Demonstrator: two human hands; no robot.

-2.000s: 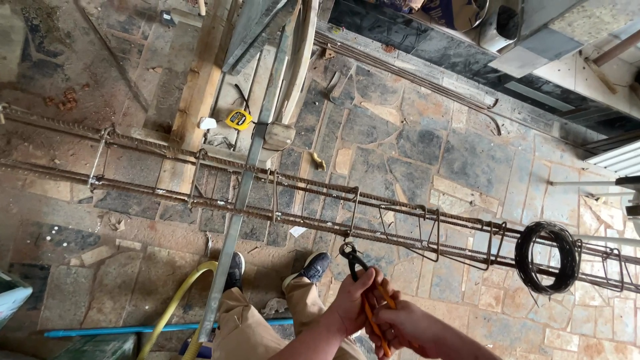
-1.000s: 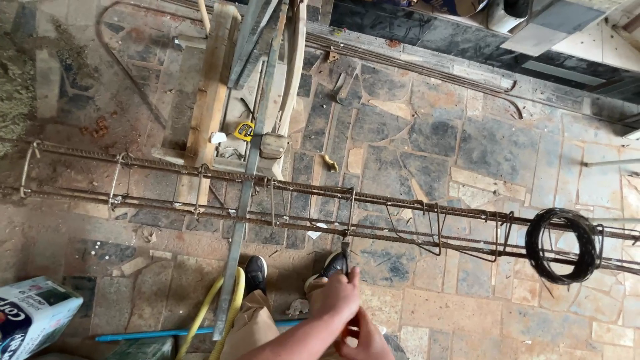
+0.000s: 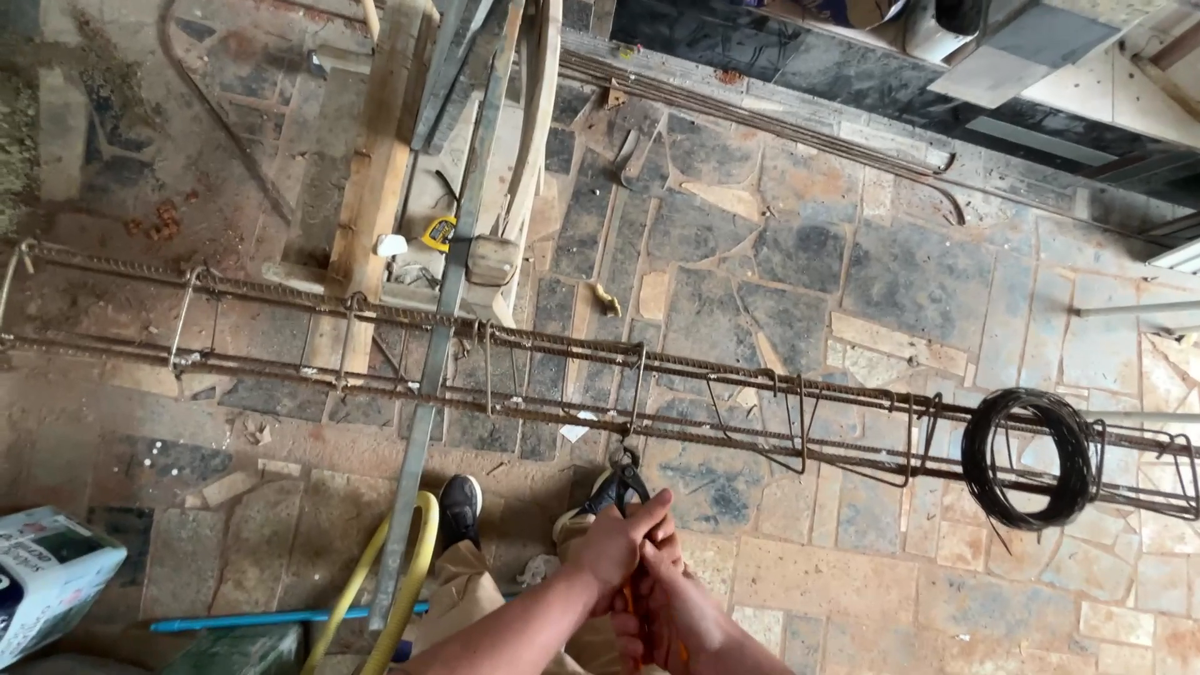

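Orange-handled end-cutting nippers [image 3: 628, 473] are held in both of my hands, their dark jaws at the lower bar of a steel rebar cage [image 3: 712, 433], just below a stirrup [image 3: 639, 389]. My left hand [image 3: 623, 544] wraps the handles near the head. Lower and to the right, my right hand [image 3: 661, 600] grips the handles too, its fingers partly hidden. The cage runs across the view, with rectangular stirrups along it. A coil of black tie wire [image 3: 1027, 459] hangs over its right part. Whether wire is between the jaws is too small to tell.
A metal bar [image 3: 427, 394] crosses the cage beside a timber beam [image 3: 375, 178]. A yellow tape measure [image 3: 438, 233] lies near the beam. Loose rebar rods [image 3: 797, 127] lie along the dark-tiled base. A yellow hose [image 3: 417, 562], blue pole [image 3: 272, 619] and printed box [image 3: 56, 581] are at lower left.
Both hands have come together around the nippers, whose orange handles showed more openly two seconds ago. The jaws remain by the same stirrup. The view has shifted somewhat.
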